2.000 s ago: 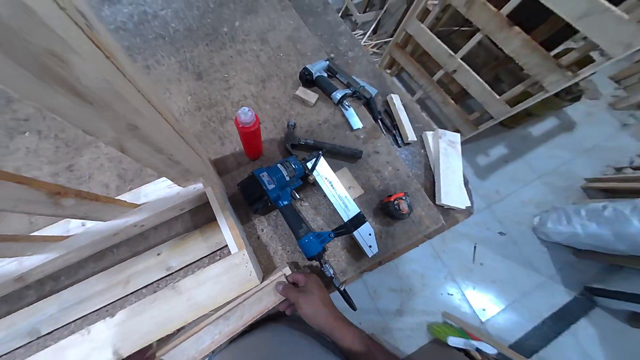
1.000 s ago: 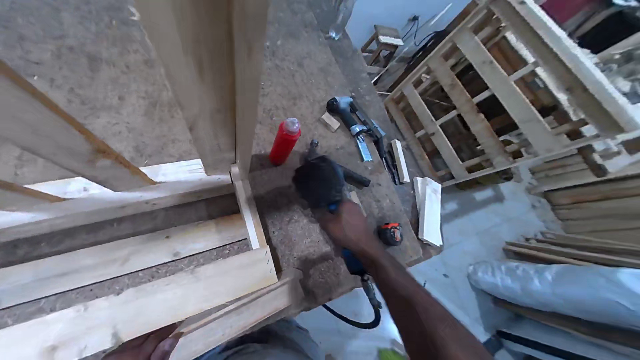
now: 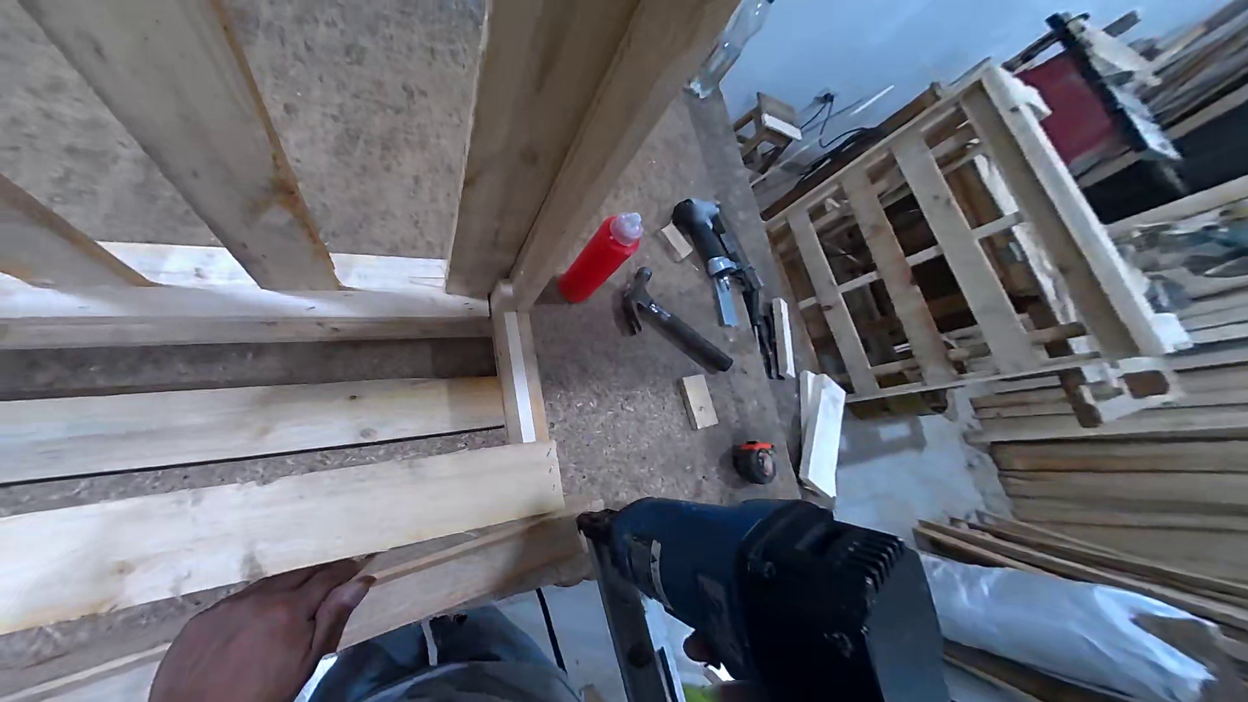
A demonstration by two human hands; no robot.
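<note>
My left hand lies on the near wooden board of a slatted wooden frame, its fingers over the board's top edge. A blue and black pneumatic nail gun is in my right hand, which is mostly hidden under the tool's body. The gun's nose is at the right end of that board, by the frame's corner. On the workbench beyond are a claw hammer, a red bottle, a small wood block and a tape measure.
A second air tool and wood offcuts lie along the bench's right edge. Upright slats rise from the frame. A slatted wooden pallet-like frame, stacked boards and a plastic-wrapped bundle stand to the right.
The blue nail gun has been lifted off the bench by my right hand and brought to the frame's near corner. My right hand was on the near board two seconds ago; my left hand is there now.
</note>
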